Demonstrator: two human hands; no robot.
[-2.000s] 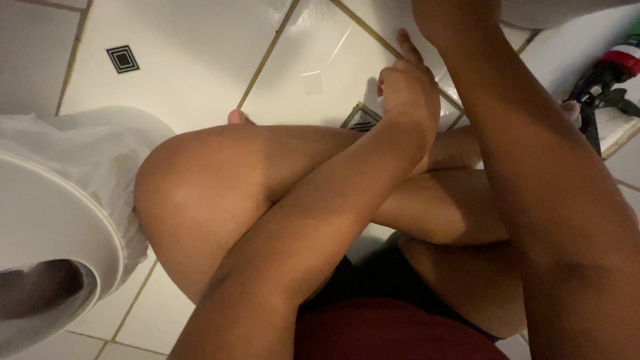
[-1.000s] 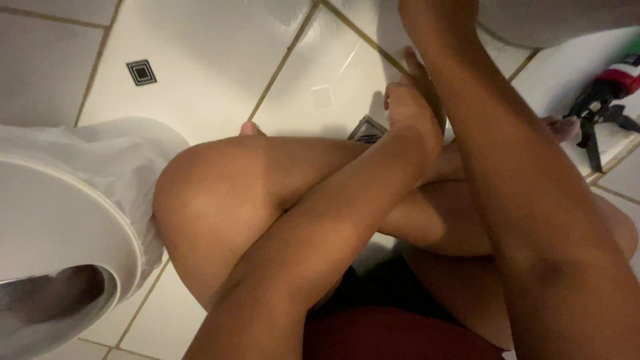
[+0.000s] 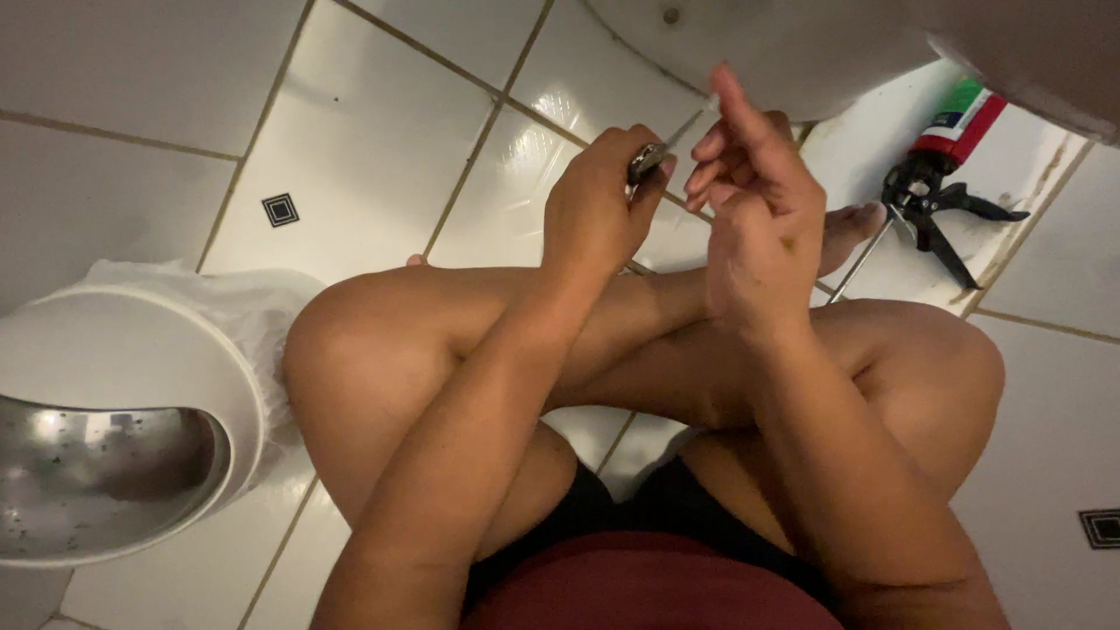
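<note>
My left hand (image 3: 599,197) is closed around the dark, shiny handle of a small knife-like tool (image 3: 647,164). Its thin blade points up and right, toward my other hand. My right hand (image 3: 757,210) is raised just right of the blade, palm partly turned up, the index finger extended and the others curled. A small pale bit shows at the index fingertip, by the blade's tip; whether it is pinched or stuck there I cannot tell. Behind both hands stands the white ceramic base of a bathroom fixture (image 3: 787,61), with a seam along the floor.
A caulking gun (image 3: 923,197) with a red and green cartridge lies on the tiled floor at the right, beside my foot. At the left, against my knee, stands a white bin (image 3: 131,337) with a plastic liner and a swing-type lid. My crossed legs fill the lower middle.
Both hands have drawn back from the fixture's base and come apart, where my forearms were crossed or close together. The tool in my left hand now shows. The view has shifted.
</note>
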